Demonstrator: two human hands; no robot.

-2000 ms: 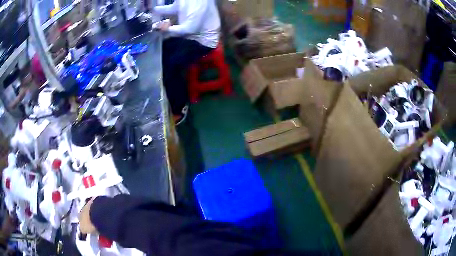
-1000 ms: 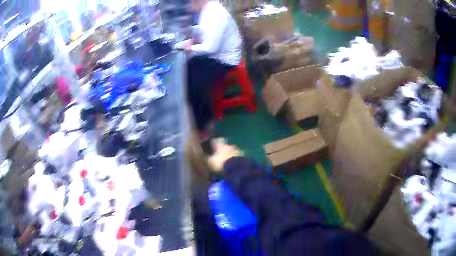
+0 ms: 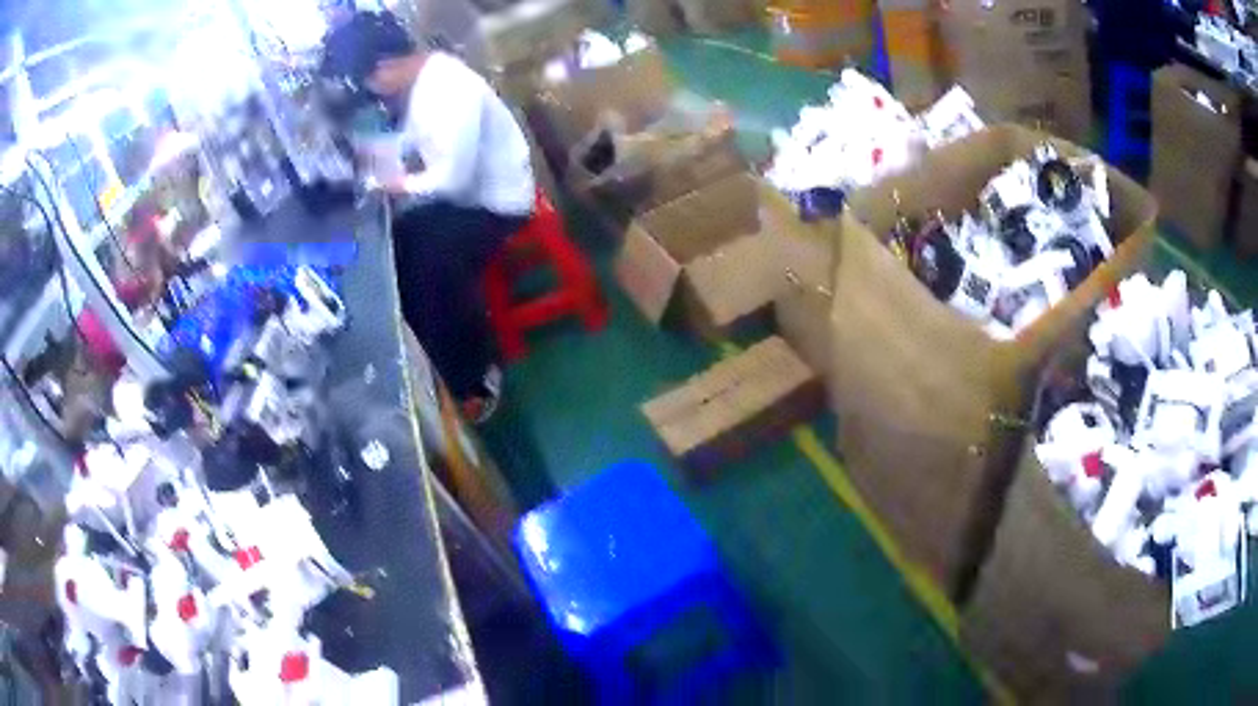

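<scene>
White housings with red pieces (image 3: 186,607) lie massed on the dark bench (image 3: 373,510) at the lower left. More white housings with red pieces (image 3: 1145,414) fill a carton at the right. Housings with dark round inserts (image 3: 1014,241) fill the tall brown carton (image 3: 911,400) beside it. Neither of my hands is in the picture.
A blue stool (image 3: 621,552) stands on the green floor beside the bench. A closed small carton (image 3: 734,400) and an open carton (image 3: 704,262) lie beyond it. A person in a white top (image 3: 469,138) sits on a red stool (image 3: 542,283) at the bench. Blue material (image 3: 228,310) lies on the bench.
The hand and dark sleeve seen over the housings, then near the blue stool, have left the picture. The view has shifted, showing more of the cartons at the right and the whole seated person.
</scene>
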